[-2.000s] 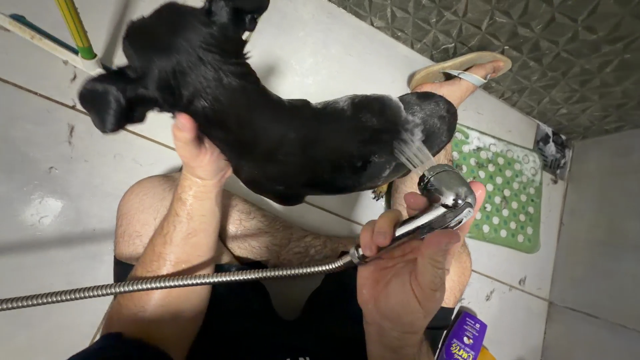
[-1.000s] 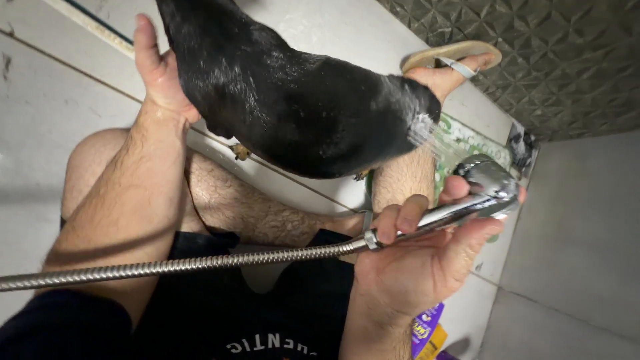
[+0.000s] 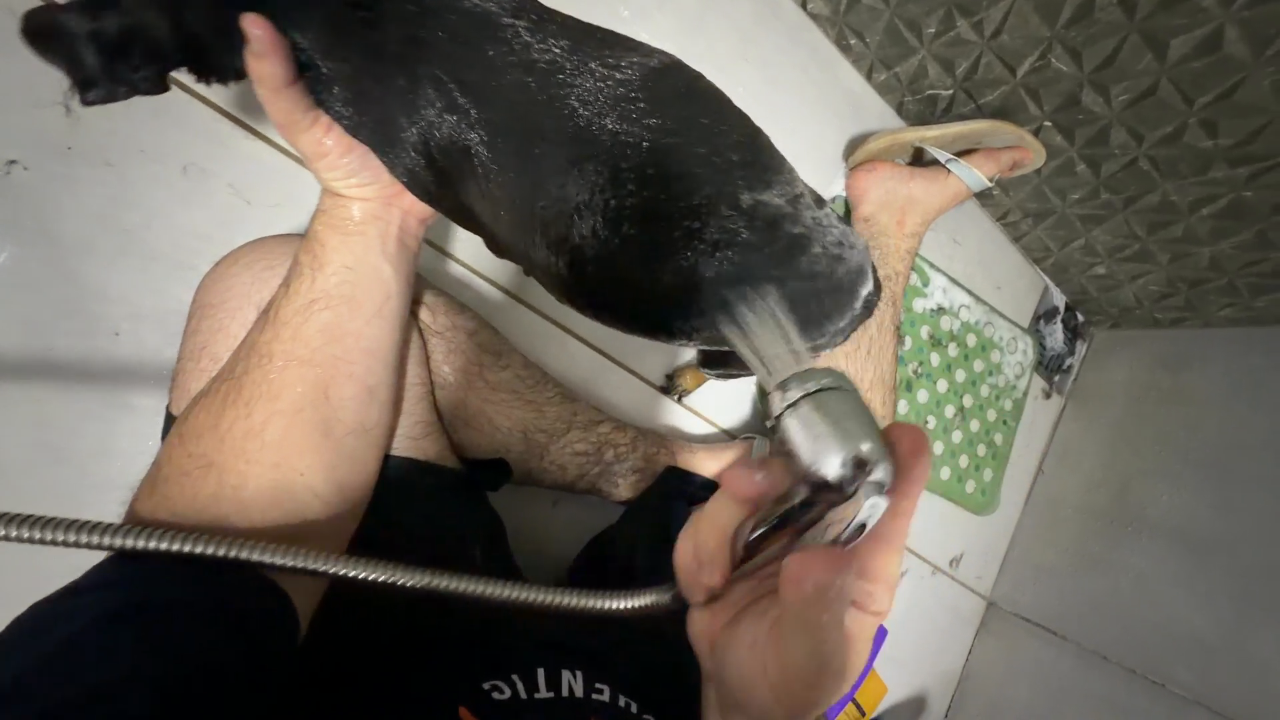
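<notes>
A wet black dog stands across the upper middle, with its head at the upper left and pale lather near its rump. My left hand lies against the dog's chest or shoulder, thumb spread, with its other fingers hidden under the body. My right hand grips a chrome handheld shower head at the lower right; a spray of water leaves it onto the dog's hindquarters. From the handle a flexible metal shower hose runs left across my lap.
A green perforated bath mat with suds lies right of my lower leg. My foot wears a flip-flop beside the textured dark wall. Grey wall tiles rise at the right. A purple and yellow package shows partly behind my right wrist.
The shower head has turned in my right hand and its spray lands on the dog's lower hindquarters. My left hand still supports the dog's front.
</notes>
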